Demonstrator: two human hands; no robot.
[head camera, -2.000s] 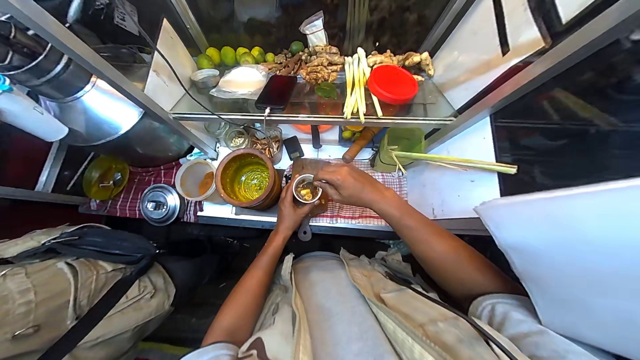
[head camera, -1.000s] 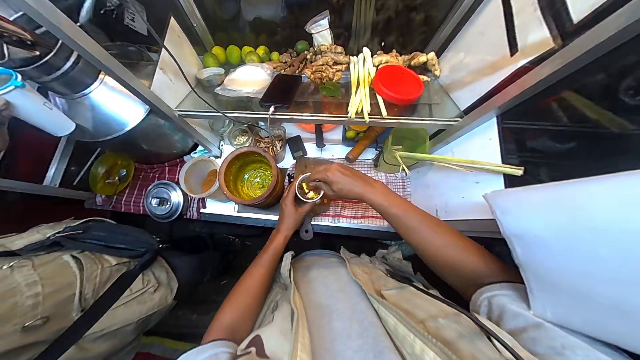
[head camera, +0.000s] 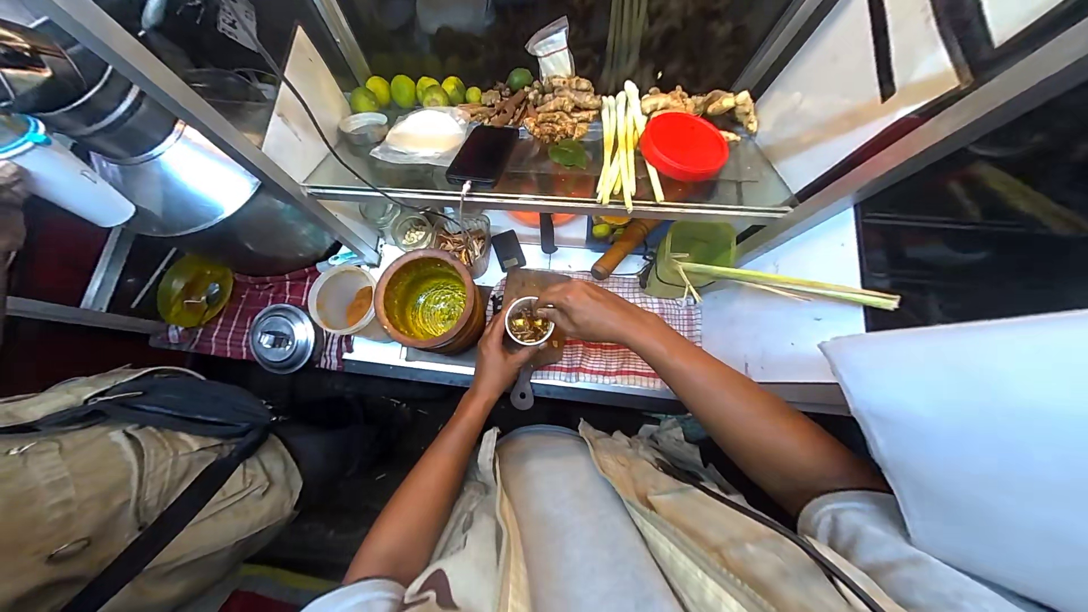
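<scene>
My left hand (head camera: 500, 355) is closed around a small white-rimmed cup (head camera: 529, 321) with brownish pieces in it. At the cup's right rim is my right hand (head camera: 586, 310), its fingers bent together over the opening; whether they pinch something is hidden. Under the hands lies a wooden cutting board (head camera: 520, 282), partly on a red checked cloth (head camera: 676, 327). Just left of the cup stands a brown pot (head camera: 391, 316) with a yellow-green inside, and beside it a white tub (head camera: 318, 297) holding orange powder.
A glass shelf (head camera: 748, 191) above bears limes (head camera: 403, 91), ginger (head camera: 557, 115), lemongrass stalks (head camera: 625, 144), a phone (head camera: 483, 155) and a red lid (head camera: 684, 146). Behind the board are glass jars (head camera: 463, 242), a wooden pestle (head camera: 625, 248) and a green container (head camera: 701, 246). Another person stands at left.
My right fingers have shifted slightly at the cup's rim, and more of the cup's contents shows. My left hand keeps its hold on the cup.
</scene>
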